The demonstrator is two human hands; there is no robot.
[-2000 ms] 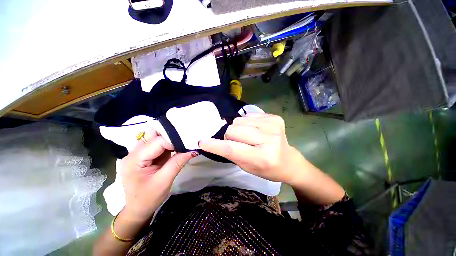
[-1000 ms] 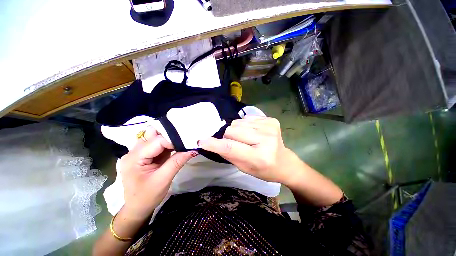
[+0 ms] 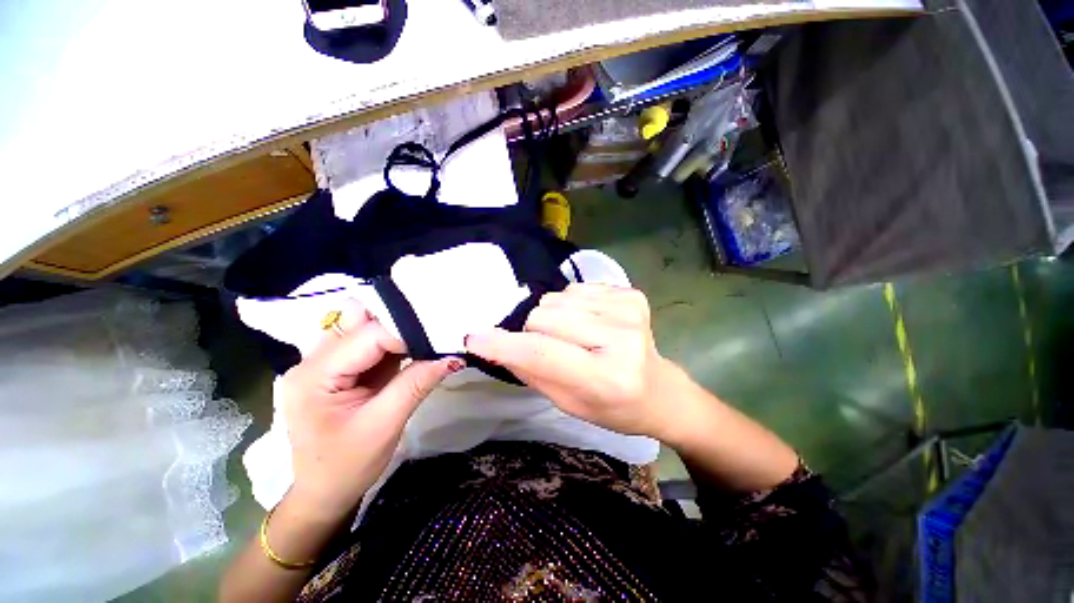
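Observation:
A black garment (image 3: 459,224) lies across my lap, with a white patch (image 3: 453,289) framed by its dark edges and a narrow black band (image 3: 402,316) down the patch's left side. My left hand (image 3: 353,395) pinches the garment's near edge at the foot of the band between thumb and fingers. My right hand (image 3: 589,353) is closed at the same edge just to the right, its fingertips close to my left thumb. A needle or thread cannot be made out. A thin black cord loop (image 3: 412,169) lies at the garment's top. A white cloth (image 3: 530,418) lies under it.
A white table (image 3: 177,94) with a wooden drawer (image 3: 194,206) curves across the front. A phone (image 3: 345,14) stands on it. White lace-edged fabric (image 3: 106,436) hangs at left. Grey bins (image 3: 907,153) stand at right, with a blue crate (image 3: 754,218) beside them.
My right hand and forearm have shifted very slightly left. My left hand keeps its pinch, and the garment lies almost as before.

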